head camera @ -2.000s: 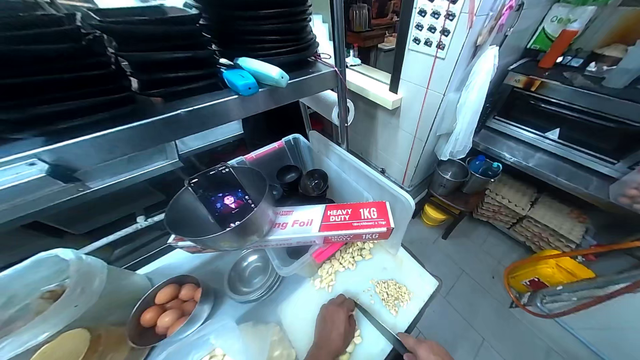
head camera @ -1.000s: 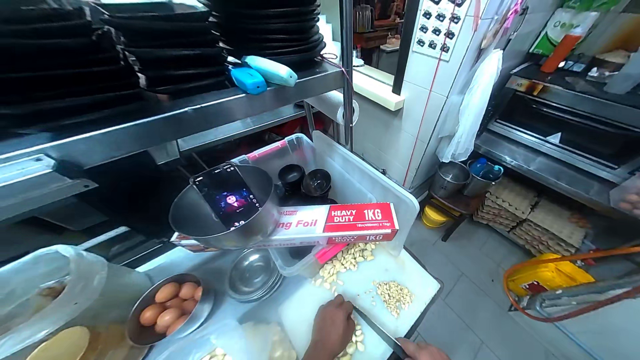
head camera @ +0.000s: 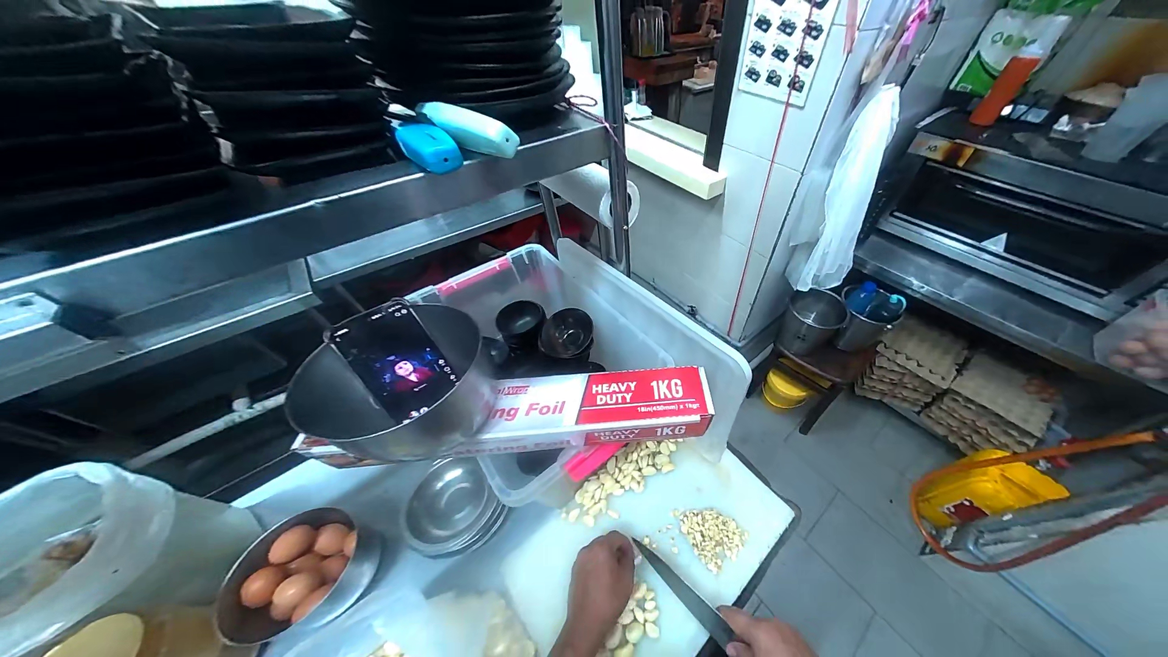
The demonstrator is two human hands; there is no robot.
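Observation:
My right hand (head camera: 766,631) grips the dark handle of a kitchen knife (head camera: 680,589), whose blade points up and left over a white cutting board (head camera: 538,570). Beside the blade tip, my left hand (head camera: 602,584) rests on the board with its fingers curled down; what lies under the fingertips is hidden. Whole peeled garlic cloves (head camera: 641,611) lie between the hands, and more cloves (head camera: 630,474) are heaped behind them, next to a plastic bin. A pile of chopped garlic pieces (head camera: 712,537) sits right of the blade.
A foil box (head camera: 602,406) and a metal bowl (head camera: 388,401) holding a phone (head camera: 392,360) sit over the clear plastic bin (head camera: 630,315). Left of the board are stacked metal dishes (head camera: 452,506) and a bowl of eggs (head camera: 297,570). A metal shelf (head camera: 319,214) with black plates runs above.

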